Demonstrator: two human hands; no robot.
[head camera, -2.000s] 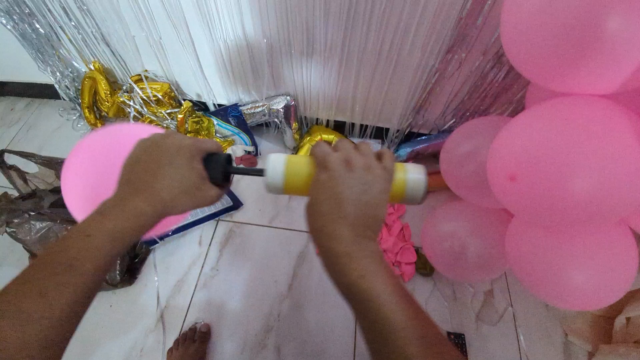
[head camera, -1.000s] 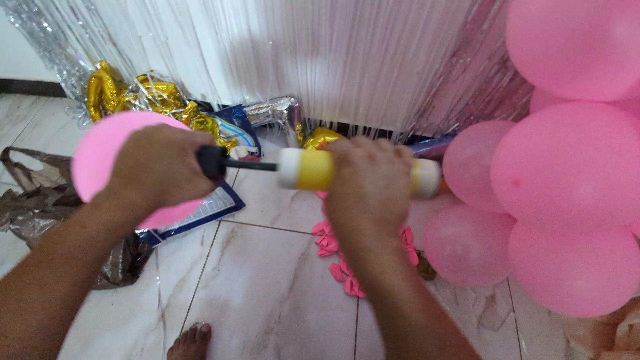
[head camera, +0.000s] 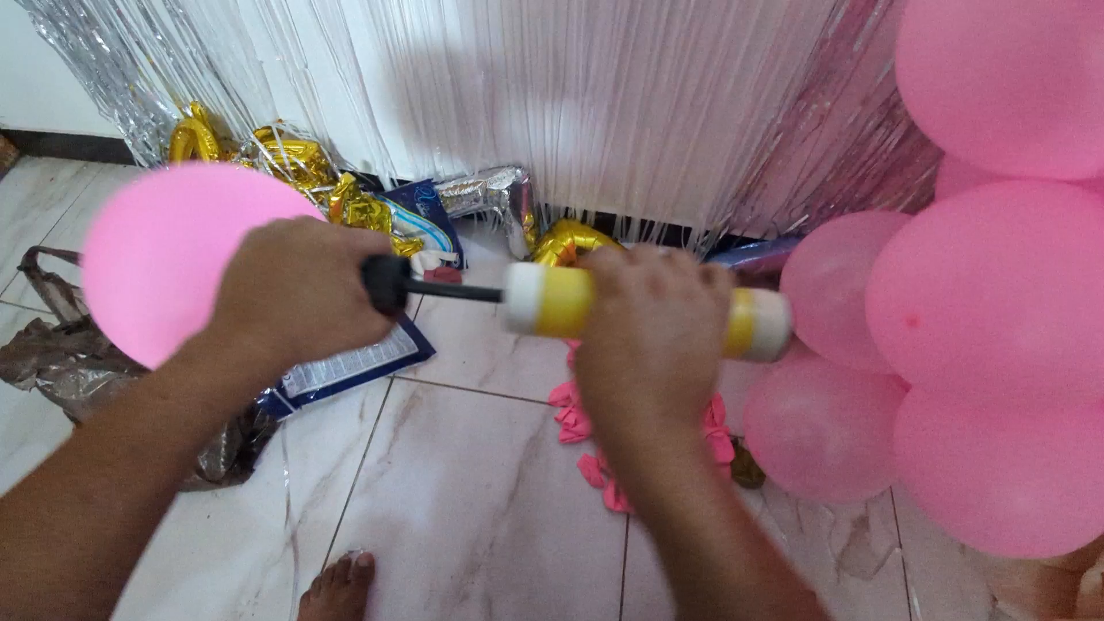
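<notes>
My right hand (head camera: 660, 328) is wrapped around the yellow and white barrel of a hand balloon pump (head camera: 556, 300), which lies across the view. My left hand (head camera: 297, 289) grips the pump's black handle (head camera: 385, 283), with a length of dark rod showing between handle and barrel. A round inflated pink balloon (head camera: 185, 250) shows behind my left hand; whether it touches the hand or pump, I cannot tell. The barrel's right end is blurred beside a cluster of pink balloons (head camera: 983, 293). Uninflated pink balloons (head camera: 573, 418) lie on the floor, partly hidden by my right arm.
Silver and white foil fringe (head camera: 517, 112) hangs along the wall. At its foot lie gold foil balloons (head camera: 293, 159), a silver foil balloon (head camera: 496, 194) and blue packets (head camera: 358, 366). A dark plastic bag (head camera: 65, 366) is at the left. A bare foot (head camera: 341, 586) stands on the tiles.
The dark rod showed shorter two seconds ago than in the later frames. Both hands keep their hold on the pump. The uninflated pink balloons on the floor show more than two seconds ago.
</notes>
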